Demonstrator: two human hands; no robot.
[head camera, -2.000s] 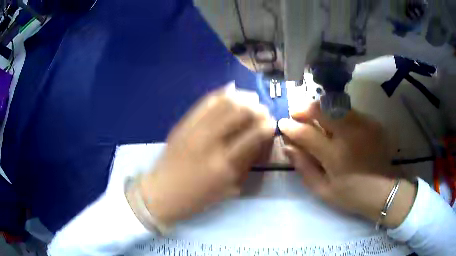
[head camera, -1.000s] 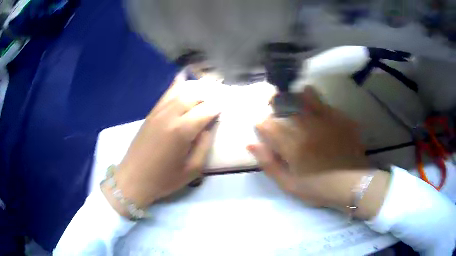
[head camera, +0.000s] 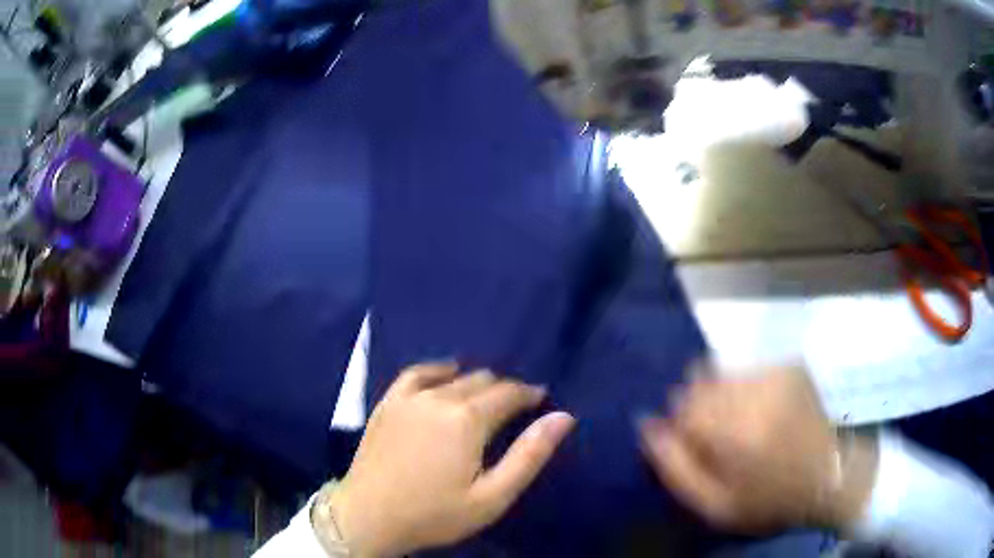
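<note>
A large navy cloth panel (head camera: 469, 218) covers the left and middle of the table and hangs over its front edge. My left hand (head camera: 452, 463) lies on the cloth at the bottom middle, thumb apart from the fingers; whether it pinches the cloth cannot be told. My right hand (head camera: 752, 447) is blurred at the cloth's right edge, and its fingertips touch the edge; its grip is unclear. The machine bed (head camera: 785, 207) shows right of the cloth. The presser foot area is blurred and partly hidden.
Orange-handled scissors (head camera: 940, 273) lie at the right of the bed. A white bundle (head camera: 732, 107) and dark cloth scraps (head camera: 845, 136) lie behind. The white table edge (head camera: 850, 349) curves at the right. A purple neighbouring machine (head camera: 89, 207) stands at the far left.
The view has shifted. Both hands have moved from beside the machine foot towards the front, over the cloth. The navy cloth now spreads across the middle, where the bare bed and table were.
</note>
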